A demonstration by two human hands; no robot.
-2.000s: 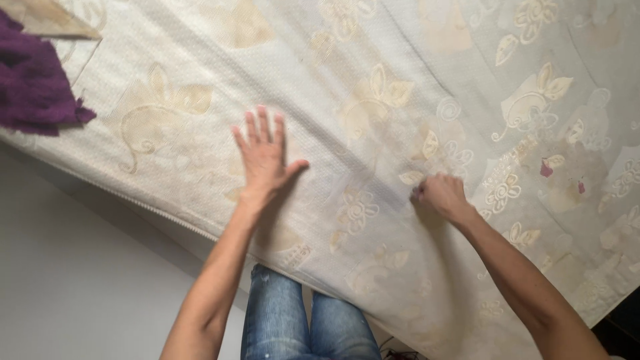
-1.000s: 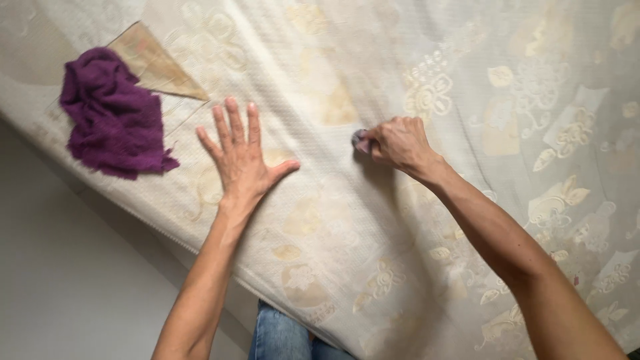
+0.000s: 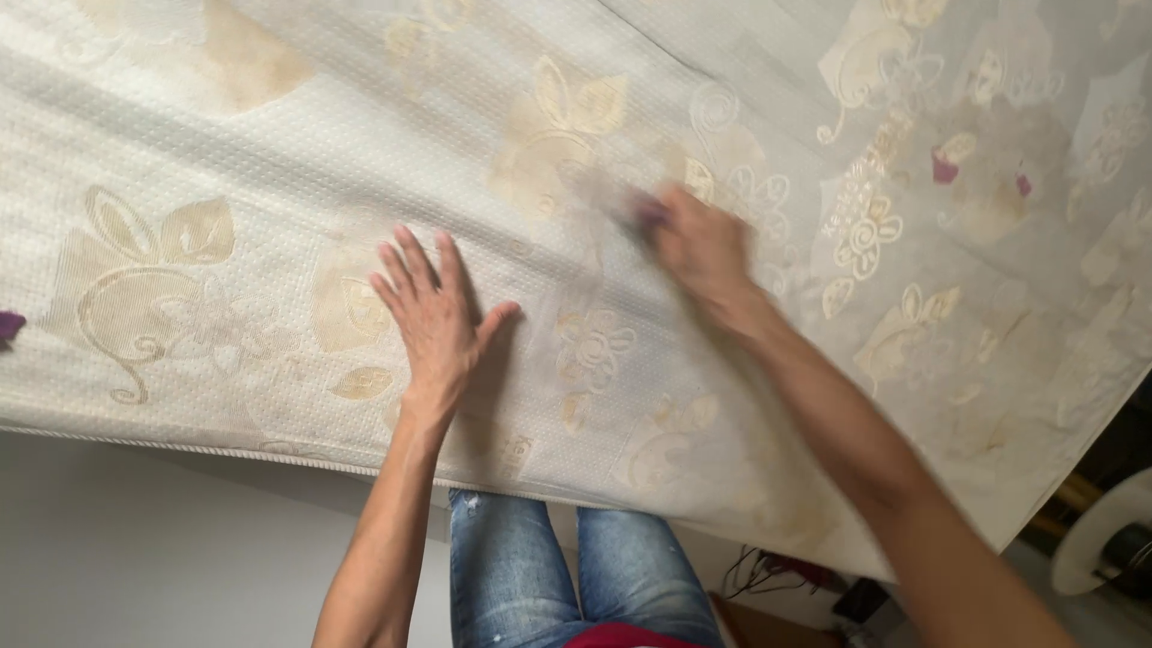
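Note:
A pale fabric cover with leaf and flower patterns [image 3: 270, 288] spreads under both hands, looking like a mattress cover. My left hand [image 3: 436, 324] lies flat on it with spread fingers, holding nothing. To its upper right, my right hand [image 3: 702, 243] is closed on a small dark purplish object [image 3: 650, 212], too blurred to name. Two small purple spots or scraps [image 3: 943, 166] show on the cover at the upper right. Only a tip of the purple cloth [image 3: 9, 326] shows at the left edge.
The cover's corded edge [image 3: 225, 448] runs in front of my jeans-clad legs [image 3: 522, 576]. Beyond the right corner stands a round whitish object [image 3: 1102, 540], perhaps a spool or fan. Dark cables [image 3: 765, 571] lie low on the right, below the cover.
My right hand has moved over the cover, still closed on the small object. My left hand stays spread on the fabric. The view has shifted, leaving most of the purple cloth outside it.

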